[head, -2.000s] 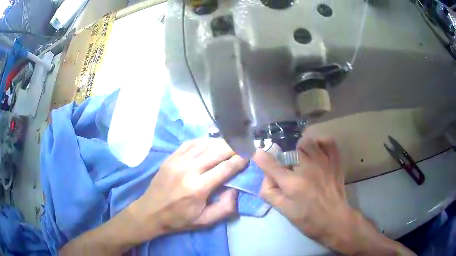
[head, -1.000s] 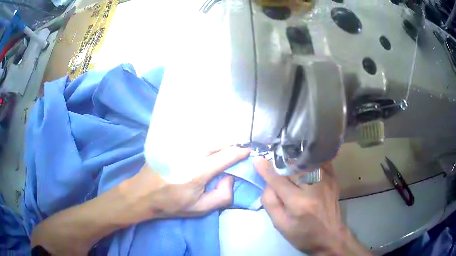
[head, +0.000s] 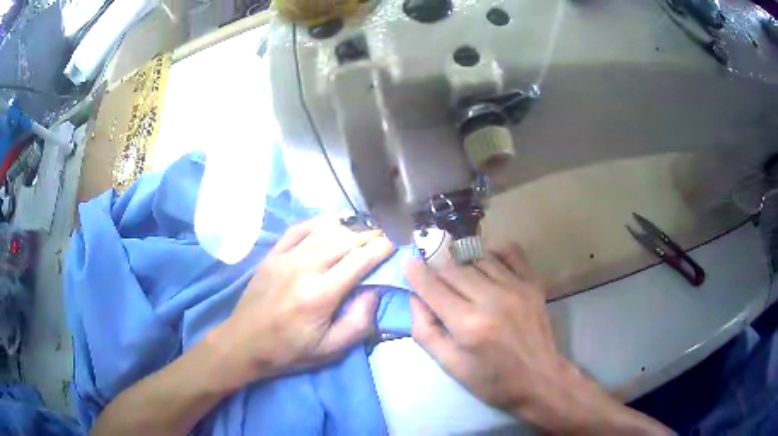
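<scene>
A light blue garment (head: 162,272) lies in folds under my left hand and over the table's front edge. My left hand (head: 299,294) presses the cloth flat, fingertips just left of the needle area. My right hand (head: 486,328) holds the narrow doubled blue edge (head: 392,311) between the hands, fingertips just in front of the needle area. The sewing machine head (head: 367,136) hangs over the fingertips and hides the needle. No label can be made out on the cloth.
Snips (head: 667,249) lie on the bed plate (head: 580,221) at the right. The lamp (head: 230,204) glares left of the head. Cardboard with yellow printed tape (head: 136,128) is at the upper left. A tension knob (head: 490,143) sticks out from the head.
The view has shifted, so the machine head sits further left than one second ago and the lamp glare is smaller. Both hands stay on the cloth; less of the doubled edge shows between them.
</scene>
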